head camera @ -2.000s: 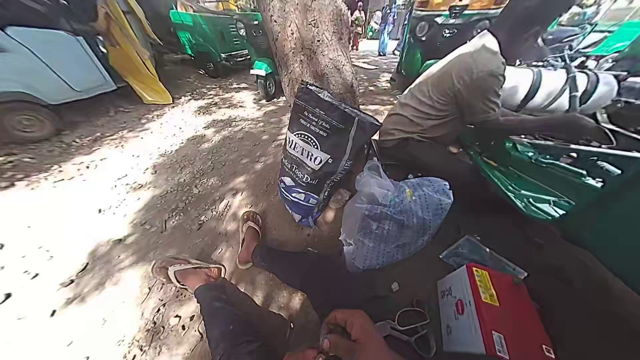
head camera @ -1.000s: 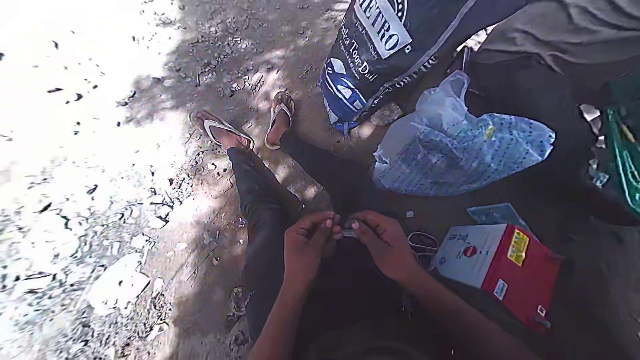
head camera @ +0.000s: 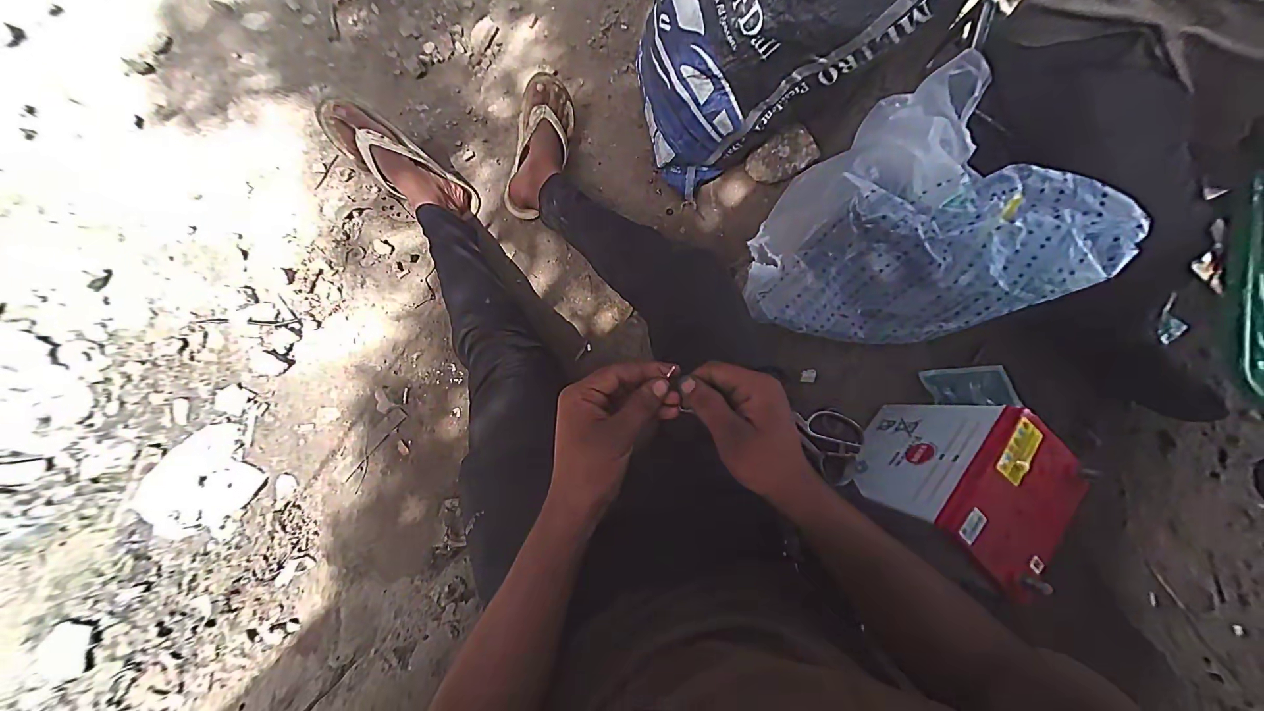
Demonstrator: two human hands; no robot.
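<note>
Over my lap, my left hand [head camera: 614,415] and my right hand [head camera: 736,415] meet at the fingertips. Between them is a very small object [head camera: 673,373] with a reddish tip, pinched by the left thumb and finger; the fingers hide most of it, so its kind cannot be told. The right thumb and finger are pressed together against it or right beside it. Close to my right wrist, metal-handled scissors [head camera: 832,433] lie on the ground. They touch or nearly touch a red and grey battery [head camera: 973,484].
A pale blue plastic bag [head camera: 928,247] lies beyond the battery, near a black and blue printed sack [head camera: 711,89] and a stone [head camera: 782,155]. A flat clear packet [head camera: 968,385] is behind the battery. Dark clothing of another person [head camera: 1086,148] is at the upper right.
The view has tilted down strongly from the tree and vehicles. Both hands, low and partly cut off two seconds ago, are now fully in view, fingertips together over the lap.
</note>
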